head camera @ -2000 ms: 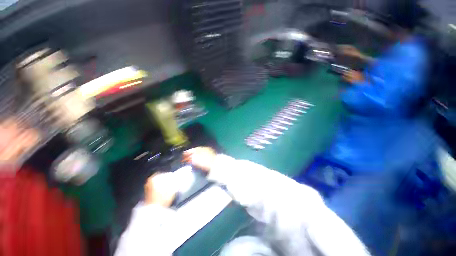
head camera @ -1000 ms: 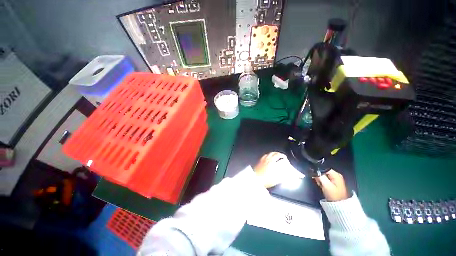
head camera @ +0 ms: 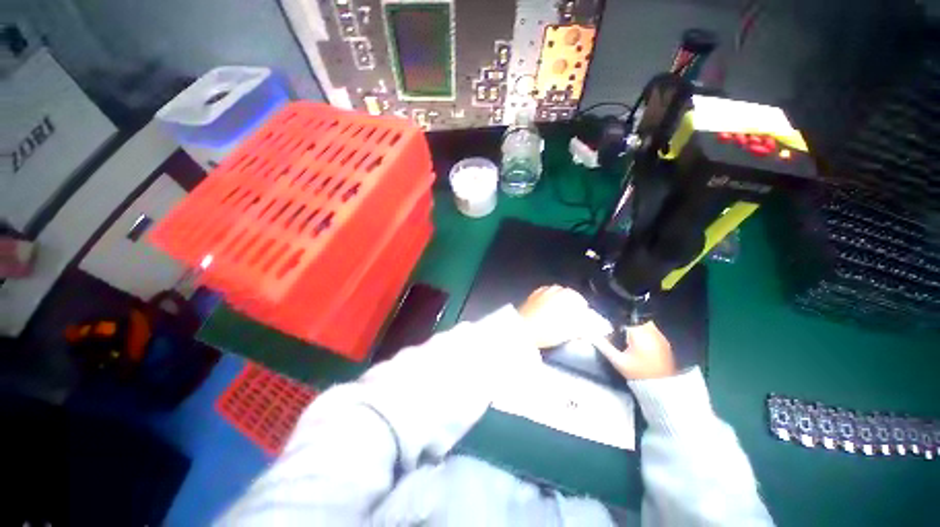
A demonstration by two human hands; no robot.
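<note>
My left hand (head camera: 557, 316) is under the lens of the black and yellow microscope (head camera: 685, 196), bright in its light. My right hand (head camera: 642, 351) is just right of it, its fingers at the lens's lower edge. Whatever the fingertips may hold is too small and overexposed to tell. Both hands are over the black base (head camera: 515, 270). A white paper slip (head camera: 567, 405) lies at the base's front edge. The monitor (head camera: 464, 57) shows a magnified circuit board.
A red slotted tray stack (head camera: 309, 206) stands left, a dark phone (head camera: 417, 314) beside it. A white tub (head camera: 474, 187) and clear bottle (head camera: 522, 165) stand behind the base. A board row (head camera: 855, 429) lies right, below black stacked trays (head camera: 876, 247).
The camera view has shifted slightly, and the bench things sit a little further left or higher in the picture. My right hand's fingers are closer to my left hand.
</note>
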